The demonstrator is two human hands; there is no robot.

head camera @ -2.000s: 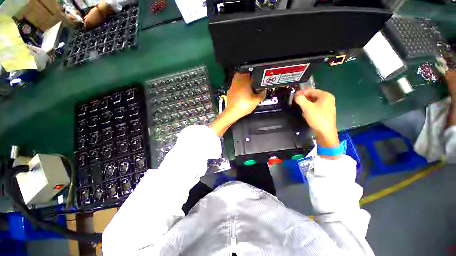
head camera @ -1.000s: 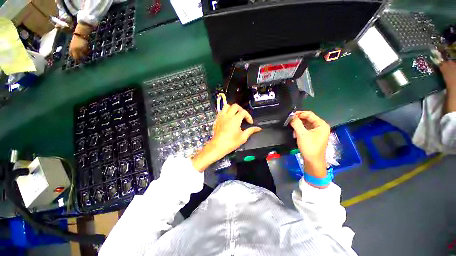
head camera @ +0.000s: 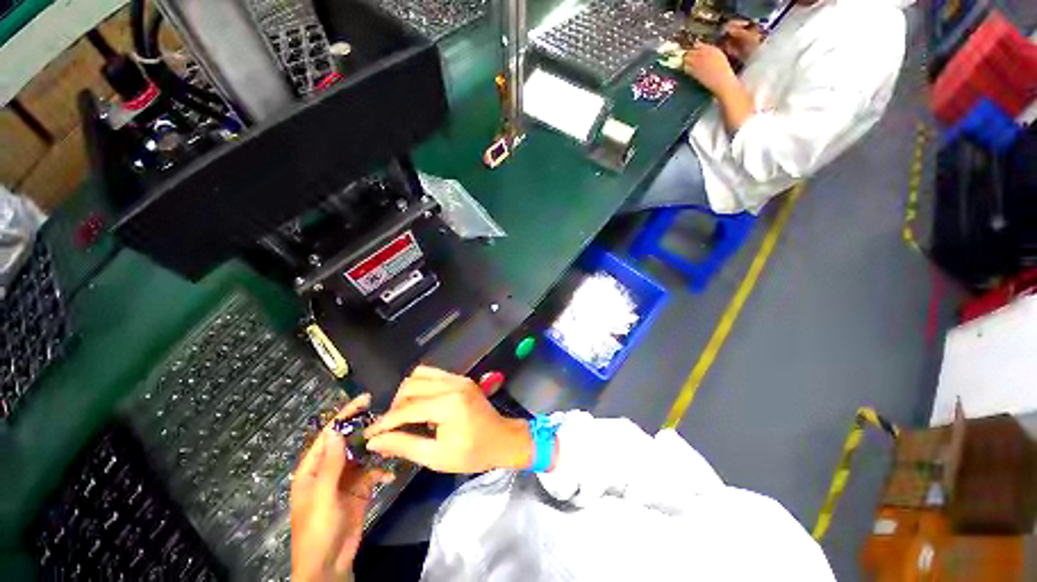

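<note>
A small dark, shiny module is held between my two hands in front of the machine. My left hand grips it from the left with thumb and fingers. My right hand, with a blue band at the wrist, pinches at its right side; whether a second small part is there cannot be told. The black press machine with its red-and-white label stands behind my hands. The clear blister tray lies left of my hands, blurred, and the black blister tray is at the lower left.
A yellow tape roll lies between clear tray and machine. A blue bin with white scraps sits below the bench edge. A clear bag lies beside the machine. A person in a white smock works at the upper right. Cardboard boxes stand lower right.
The view has turned right. My hands have come together in front of the machine, and my left hand, empty a second ago, is now on the module with my right.
</note>
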